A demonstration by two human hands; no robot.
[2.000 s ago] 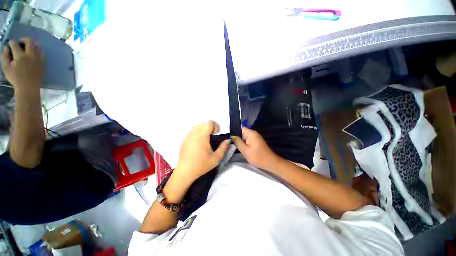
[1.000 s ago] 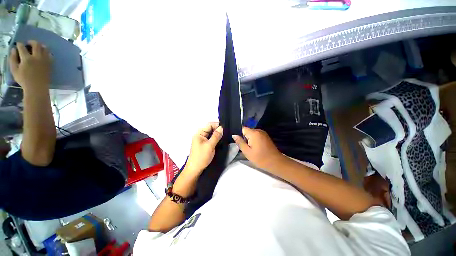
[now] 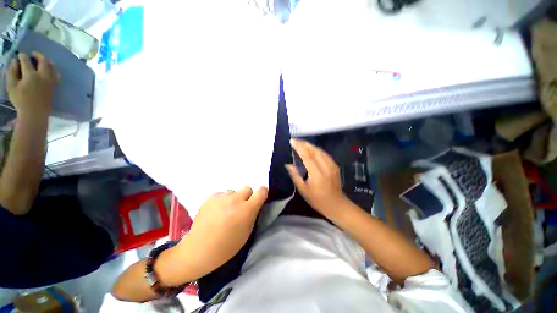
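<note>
A white fabric panel (image 3: pixel 201 122) spreads over the table and hangs over its front edge toward my lap, blending with the table. A narrow black fabric piece (image 3: pixel 281 153) shows along its right side, tapering to a point toward the machine. My left hand (image 3: pixel 227 223) rests on the white panel's lower edge with curled fingers, holding it beside the black piece. My right hand (image 3: pixel 317 177) is at the black piece's right side, thumb and fingers apart, slightly blurred. Small snips (image 3: pixel 388 74) lie on the table to the right, washed out by glare.
The needle area (image 3: pixel 281 11) is at the top edge. A ruler (image 3: pixel 427 109) runs along the table front. A cardboard box (image 3: pixel 516 208) with patterned pieces (image 3: pixel 476 226) stands right. A red basket (image 3: pixel 144 214) is left. Another person's hand (image 3: pixel 32 79) rests on a grey surface at far left.
The view has shifted, showing more of the table top. My left hand has moved down and left from the black piece. My right hand has opened and its fingers have moved up.
</note>
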